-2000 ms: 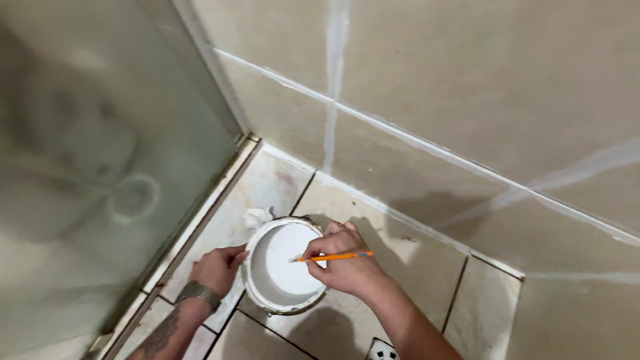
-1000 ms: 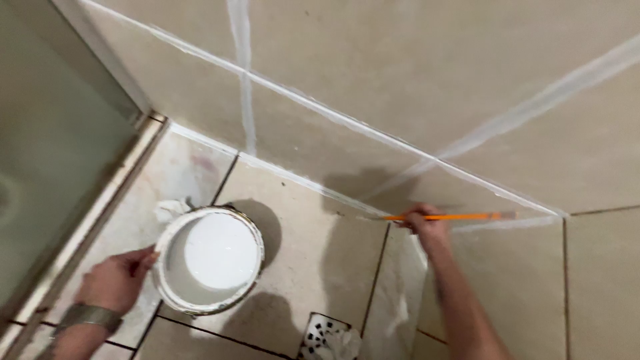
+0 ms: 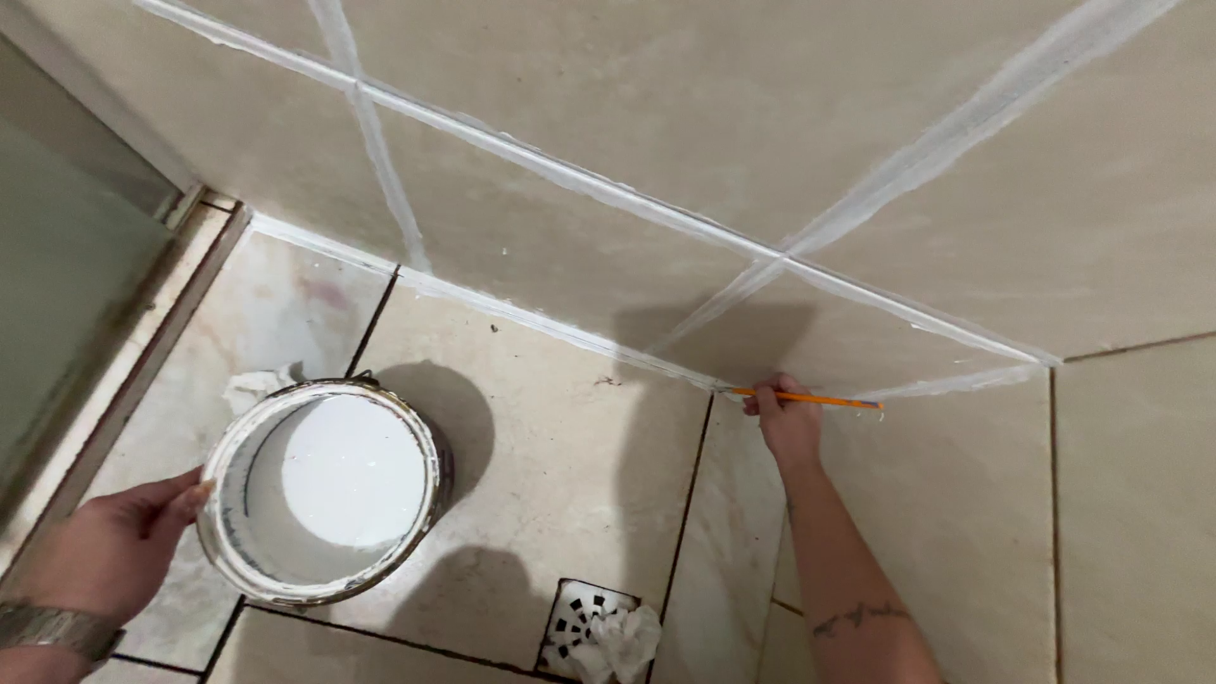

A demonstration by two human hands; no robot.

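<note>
My left hand [image 3: 114,551] pinches the left rim of a round paint can [image 3: 220,532], which is tilted a little on the tiled floor. White paint [image 3: 356,470] lies inside it. In my right hand [image 3: 788,418] is a thin orange-handled paintbrush [image 3: 836,400], held nearly level. Its tip meets the joint between wall and floor, close to the top of a dark floor joint; the bristles are mostly too small to make out. White paint coats the wall joints [image 3: 570,176] and the wall-floor joint [image 3: 513,313] left of the brush.
A square floor drain [image 3: 579,617] has crumpled white tissue [image 3: 622,646] on it. More tissue [image 3: 256,385] lies behind the can. At the left stands a glass panel [image 3: 76,228] on a sill [image 3: 142,332]. Beige wall tiles [image 3: 1130,475] meet at the right corner.
My right hand and the brush have moved out of the can, to the right, to the foot of the wall. My left hand stays at the can's rim. The view has shifted right.
</note>
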